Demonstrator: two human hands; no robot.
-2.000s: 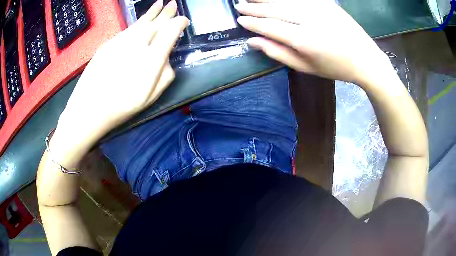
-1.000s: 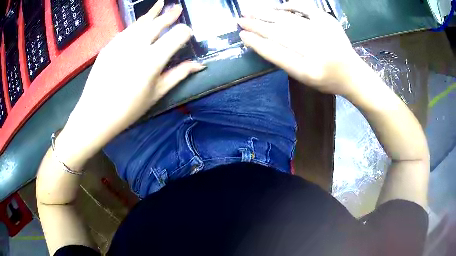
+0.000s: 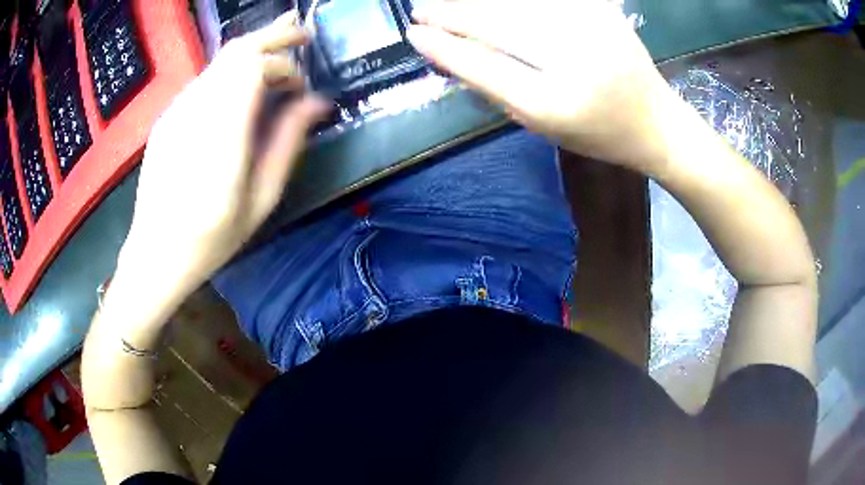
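Note:
A black-framed lens panel [image 3: 358, 36] with a pale window and a 4G LTE mark lies at the top edge of the view, partly cut off, with shiny clear film [image 3: 394, 97] along its near side. My left hand [image 3: 213, 142] is at its left, fingertips by the frame's left edge, thumb blurred and apart from the fingers. My right hand [image 3: 560, 71] lies at its right, fingers stretched out and fingertips at the frame's right edge. Whether either hand grips the panel or film is unclear.
A red foam tray [image 3: 175, 66] with black phones [image 3: 114, 57] in rows is at the upper left. The green bench edge [image 3: 389, 142] crosses above my lap. Crumpled clear film [image 3: 688, 256] lies below bench level at right, partly behind my right forearm.
The view has shifted slightly. My left thumb has moved down and away from the panel. The 4G LTE mark, unclear one second ago, shows again, and the panel looks more tilted than two seconds ago.

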